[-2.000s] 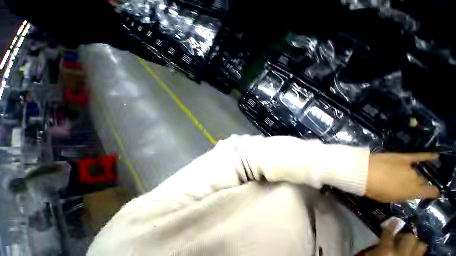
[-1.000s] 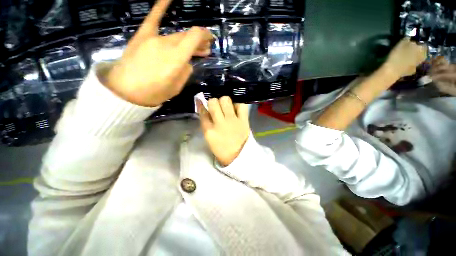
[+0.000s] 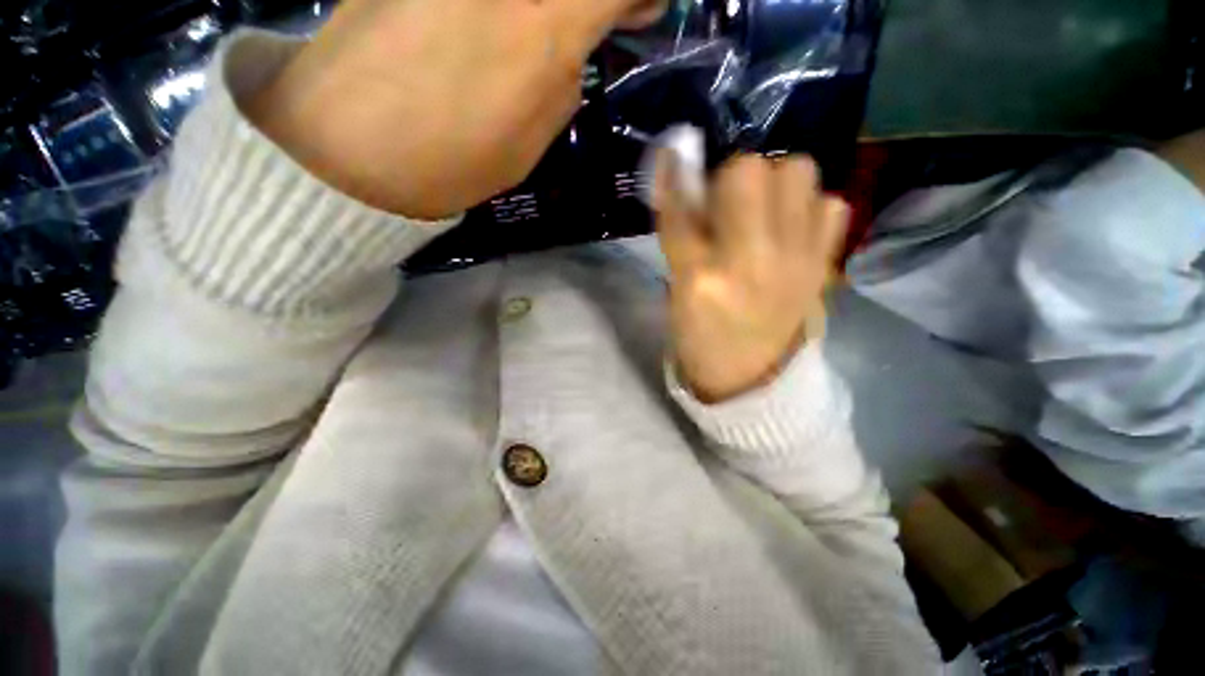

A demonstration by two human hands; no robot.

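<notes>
The black printed units [image 3: 509, 209] lie in rows across the top, under shiny clear film [image 3: 780, 86]. My left hand [image 3: 436, 106] is over the units at the upper left, cut off by the top edge, so most of its fingers are hidden. My right hand [image 3: 747, 258] is at the near edge of the units, somewhat blurred. A small white wipe [image 3: 683, 161] is pinched between its thumb and fingers, close to the film.
A green mat [image 3: 1018, 66] lies at the upper right, beyond the units. Another person's pale sleeve [image 3: 1110, 304] is at the right. An open cardboard box [image 3: 971, 535] is on the floor at the lower right. A red part [image 3: 862, 198] shows beside my right hand.
The view has swung round from the far left side and moved closer to the units. My right hand with the wipe has moved right and up in the picture; the other person's hands have left view.
</notes>
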